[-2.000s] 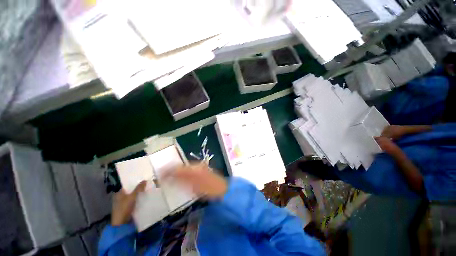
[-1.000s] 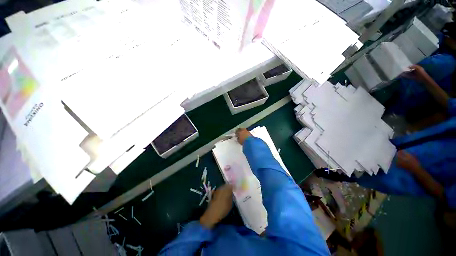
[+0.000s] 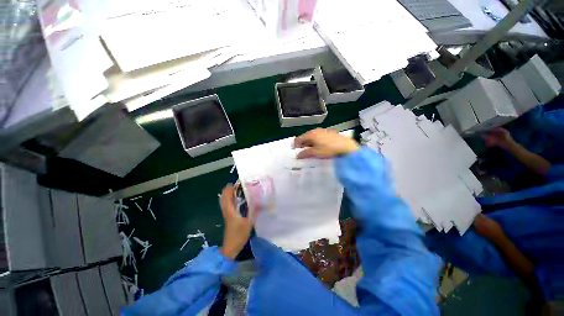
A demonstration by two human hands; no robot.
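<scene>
A flat white box blank with a pink print at its left lies in front of my body, over the place of the blank pile. My right hand is at its top edge, with bent fingers gripping that edge. My left hand is upright at its left edge, thumb and fingers close to the card; whether they grip it is unclear. The blanks below are hidden.
Open boxes with dark lining stand beyond my hands, below a shelf of printed sheets. Large boxes stand at left. White strips litter the green surface. At right are staggered cartons and a neighbouring worker's arm.
My right hand has moved from the pile's far end to the blank's top edge, and the blank now shows wider. My left hand has moved up and left. The view has shifted.
</scene>
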